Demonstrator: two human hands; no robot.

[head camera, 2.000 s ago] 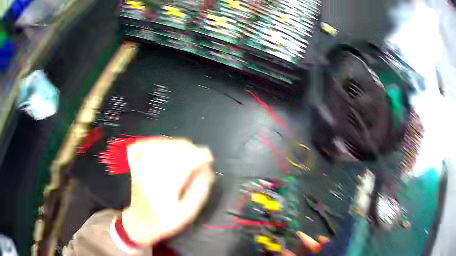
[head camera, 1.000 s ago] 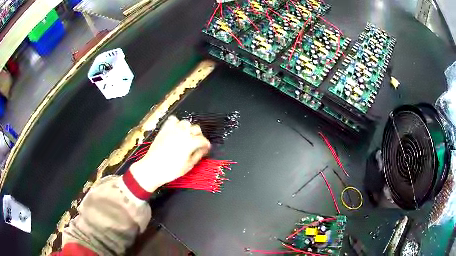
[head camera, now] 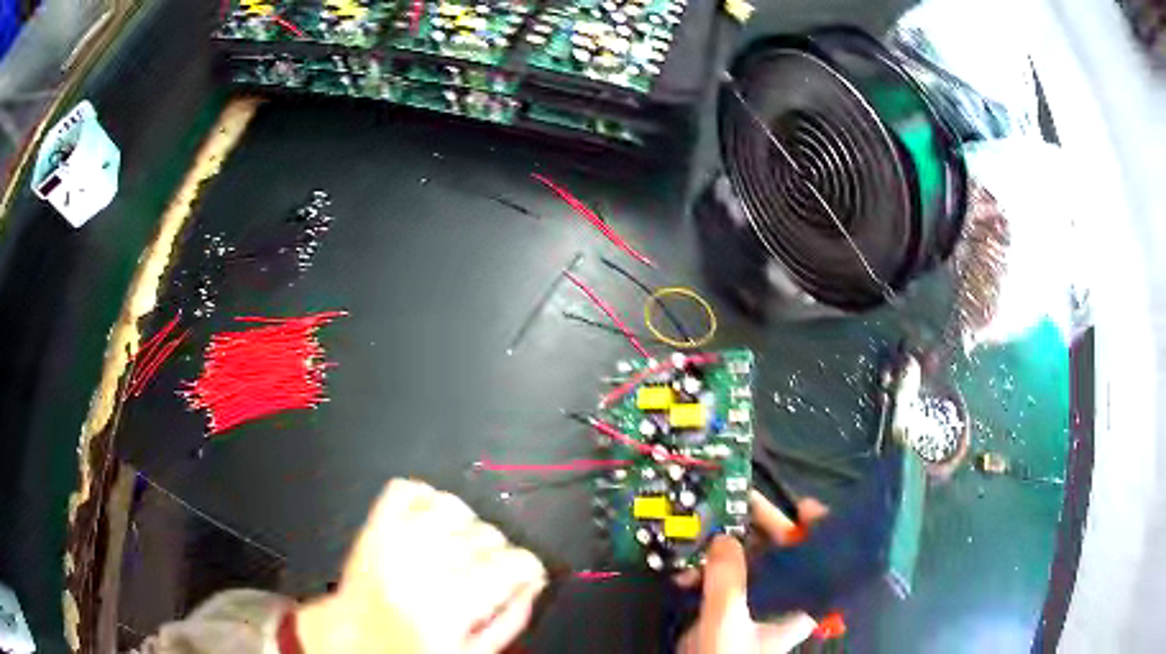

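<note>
A green circuit board (head camera: 710, 441) with yellow blocks and black cylinders lies at lower centre. Several red and black leads lie on it and stick out to its left. My right hand (head camera: 735, 600) is at its lower edge, the thumb touching the corner; a blurred dark-blue shape beside the fingers hides what else it may hold. My left hand (head camera: 428, 569) is curled, left of the board and apart from it; whether it holds a wire cannot be told. A neat pile of red wires (head camera: 262, 373) lies left, with black wires (head camera: 262, 249) above it.
Stacked circuit boards (head camera: 448, 96) stand at the far side. A round black fan (head camera: 831, 173) is at the right, with a dross dish (head camera: 931, 425) and silvery scraps below. A yellow ring (head camera: 680, 317) and loose wires lie above the board. A white bin (head camera: 79, 166) is far left.
The view has shifted. My left hand has moved from the wire piles towards the board. My right hand, not visible one second ago, now shows at the board's lower edge.
</note>
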